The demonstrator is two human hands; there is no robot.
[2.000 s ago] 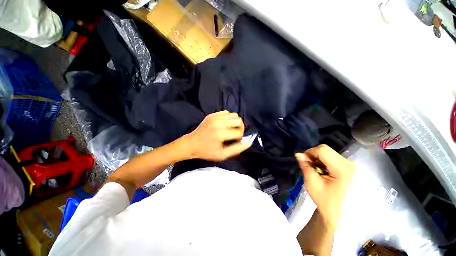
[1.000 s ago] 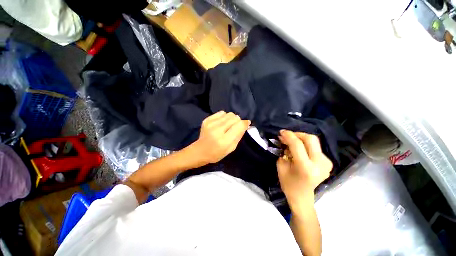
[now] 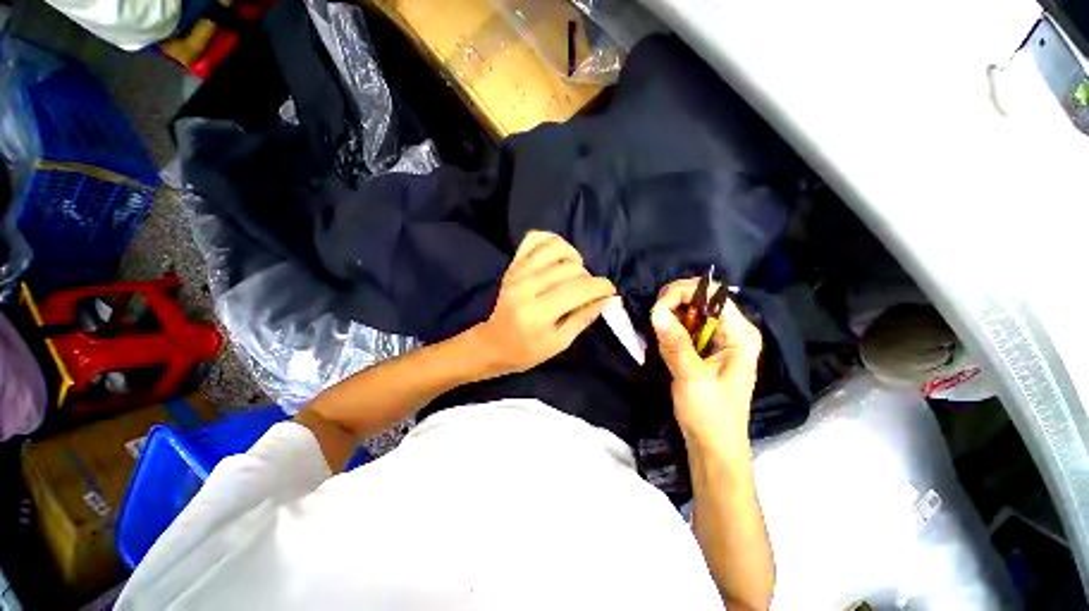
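A black to navy garment (image 3: 681, 179) lies heaped over the lap and across a plastic bag to the left. My left hand (image 3: 543, 304) pinches the garment's edge, beside a white strip (image 3: 622, 331) that stands out on the dark cloth. My right hand (image 3: 713, 358) holds small thread snips (image 3: 708, 313) with a yellow and dark handle. Their short dark points face up and are apart. The right hand is just right of the white strip; whether its fingertips touch the cloth is not clear.
A white tabletop (image 3: 872, 107) with a ruler-marked edge runs down the right. A clear plastic bag (image 3: 872, 501) lies below it. At left are a red stool (image 3: 125, 358), a blue bin (image 3: 167, 477), a blue crate (image 3: 90, 179) and a carton (image 3: 78, 477).
My right hand moved in from the right to beside the left hand, then turned up so the snips' points show. The white strip shows more fully. The view has shifted slightly.
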